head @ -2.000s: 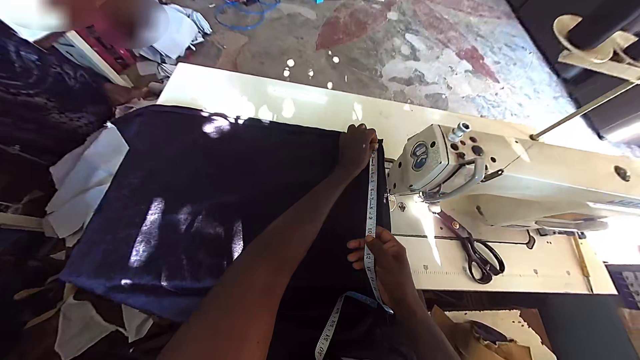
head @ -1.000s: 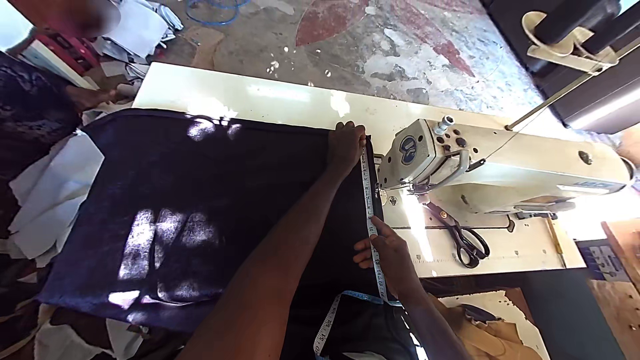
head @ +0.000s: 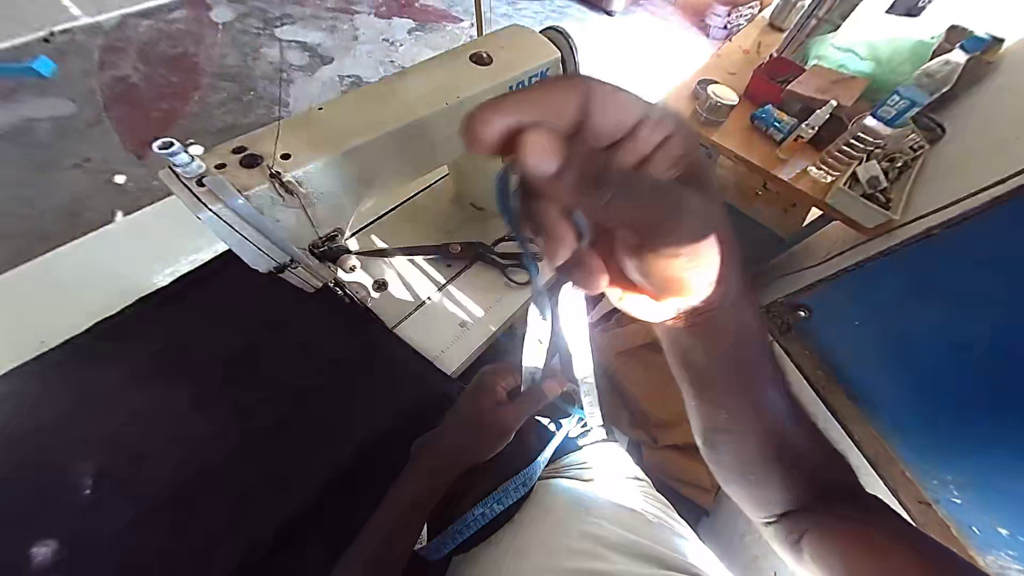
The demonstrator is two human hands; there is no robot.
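Observation:
My right hand (head: 616, 184) is raised in front of the sewing machine (head: 384, 144), closed on a looped part of a measuring tape (head: 582, 344). Below it, near my lap, my left hand (head: 488, 412) pinches the same tape, whose blue-looking length trails down to the lower left. Dark cloth (head: 200, 416) lies over the machine table, left of the machine's needle end. A pair of black-handled scissors (head: 456, 250) lies on the machine bed behind my right hand, which hides part of the handles.
On the right, a wooden table (head: 740, 164) holds a roll of tape (head: 716, 102), a plastic bottle (head: 920, 88), a small bottle (head: 808, 128) and a tray of small parts (head: 876, 180). A blue surface (head: 920, 344) stands at the right. Brown material (head: 652, 392) lies below the machine table.
Both hands have left the cloth edge, where the tape lay stretched. My right hand is now raised with the tape; my left is low near my lap. The view has swung right.

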